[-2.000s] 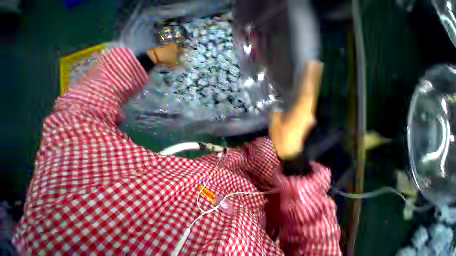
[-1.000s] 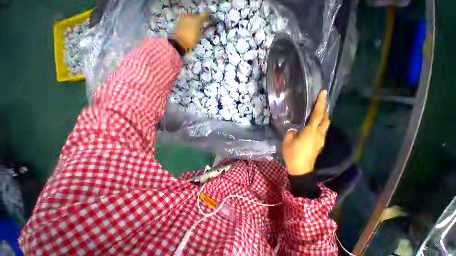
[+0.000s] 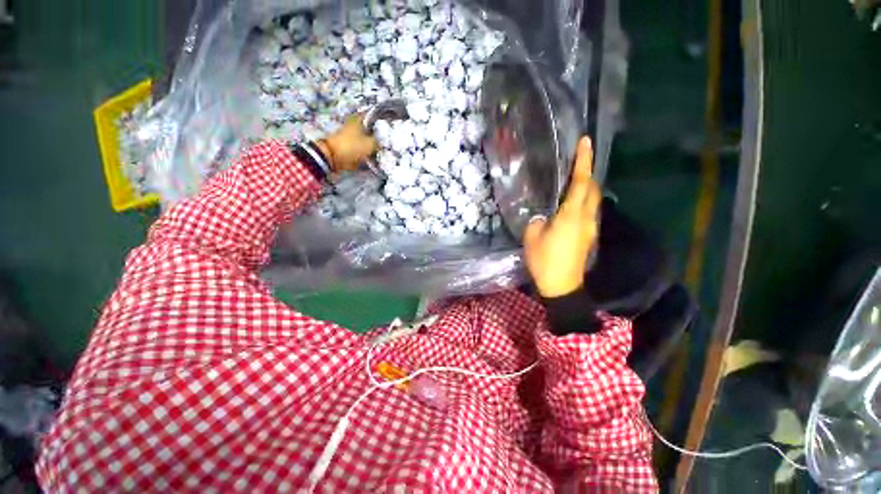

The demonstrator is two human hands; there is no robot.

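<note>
A heap of grey-white parts (image 3: 435,159) lies in a clear plastic liner bag (image 3: 415,265) inside a dark tote. My left hand (image 3: 350,145) is low over the heap's middle and holds a small metal cup (image 3: 388,112) by its side; its fingertips are partly hidden. A large stainless steel bowl (image 3: 522,145) stands tilted on its side at the heap's right, its opening towards the parts. My right hand (image 3: 565,232) holds the bowl's near right rim, thumb at the edge and fingers stretched along the outside.
A yellow tray (image 3: 118,159) with small parts stands left of the tote, partly under the liner. A curved bench edge (image 3: 742,251) runs along the right. A clear plastic bag (image 3: 855,405) lies at the far right. A white cable (image 3: 715,452) runs from my chest towards it.
My left hand has moved down and nearer over the heap, and the metal cup now shows in it. The bowl and my right hand stay together, slightly further left in view.
</note>
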